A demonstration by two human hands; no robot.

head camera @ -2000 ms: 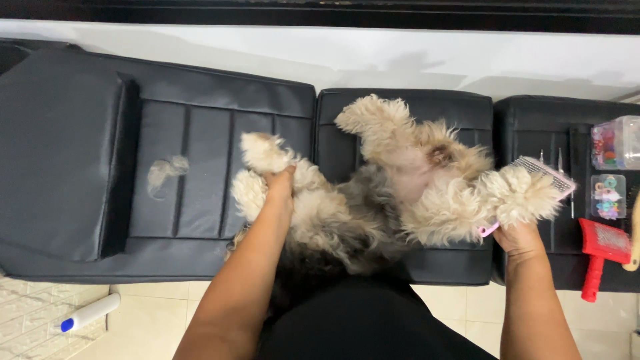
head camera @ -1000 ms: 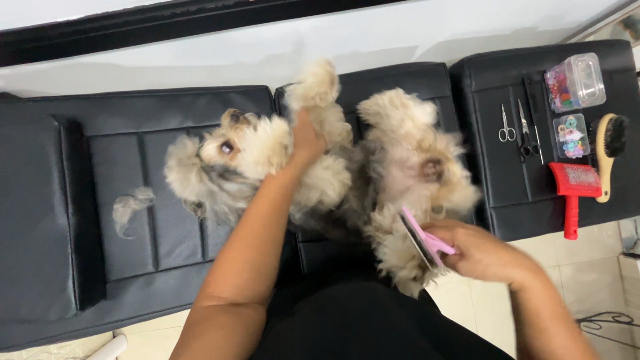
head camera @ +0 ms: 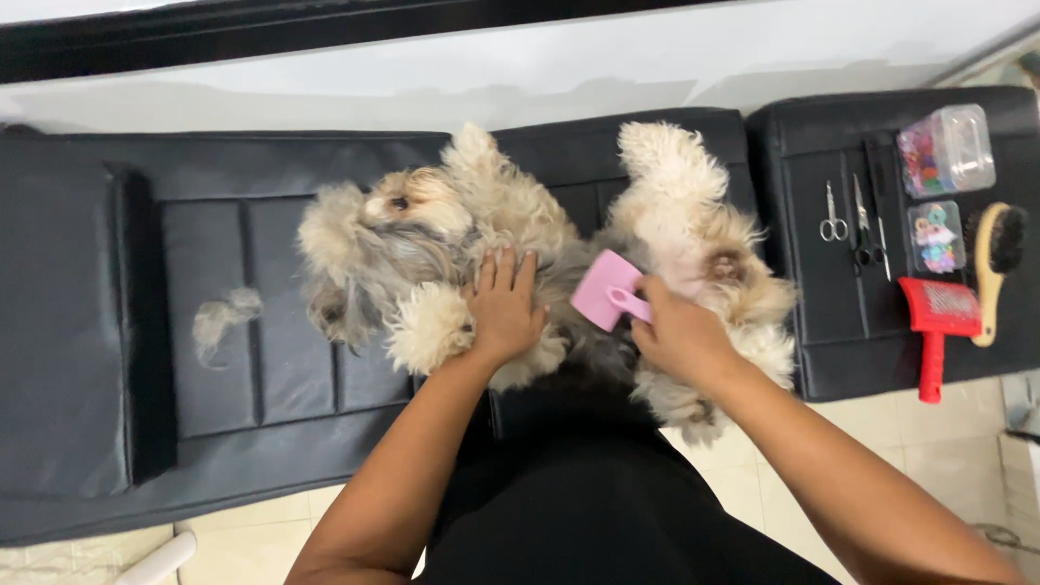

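Observation:
A cream and grey long-haired dog (head camera: 536,219) lies on its back across a black padded bench, head to the left and hind legs to the right. My left hand (head camera: 508,307) rests flat on its chest beside a front paw, fingers apart, holding nothing. My right hand (head camera: 678,329) is closed around the handle of a pink slicker brush (head camera: 603,288). The brush's back faces up and its head lies against the grey fur of the dog's side; its bristles are hidden.
A tuft of loose fur (head camera: 223,321) lies left on the bench (head camera: 284,463). At right are small scissors (head camera: 832,215), longer scissors (head camera: 863,227), two plastic boxes (head camera: 967,150) of small coloured items, a red slicker brush (head camera: 942,313) and a wooden-handled bristle brush (head camera: 987,276).
My right hand has moved the pink brush from the hind leg to the dog's middle. My left hand has gone from a front leg to lie flat on the chest.

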